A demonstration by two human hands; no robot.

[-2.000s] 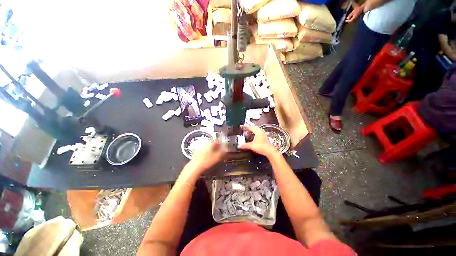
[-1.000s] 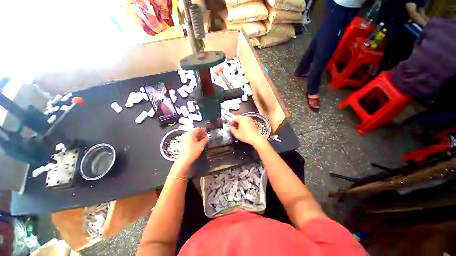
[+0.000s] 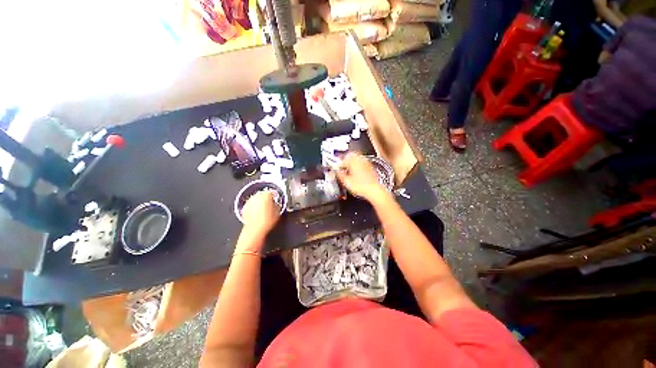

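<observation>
The dark green hand press (image 3: 303,136) stands before me, with a silvery metal fixture (image 3: 315,191) under its ram. My left hand (image 3: 260,208) is in the left parts bowl (image 3: 239,198), its fingertips down among the small parts; whether it grips one cannot be told. My right hand (image 3: 357,175) is just right of the fixture, beside the right parts bowl (image 3: 389,172); its fingers are blurred and I cannot tell what they hold. Loose white plastic housings (image 3: 270,123) lie behind and around the press.
A clear tub of grey-white pieces (image 3: 342,267) sits at my lap. A smartphone (image 3: 236,144) lies behind the left bowl. Farther left are an empty bowl (image 3: 146,228), a second fixture (image 3: 96,237) and a second press (image 3: 32,183). Cardboard edging (image 3: 381,108) borders the right.
My left hand has moved from beside the fixture, left into the left bowl. My right hand has drawn slightly away from the fixture. The view has shifted.
</observation>
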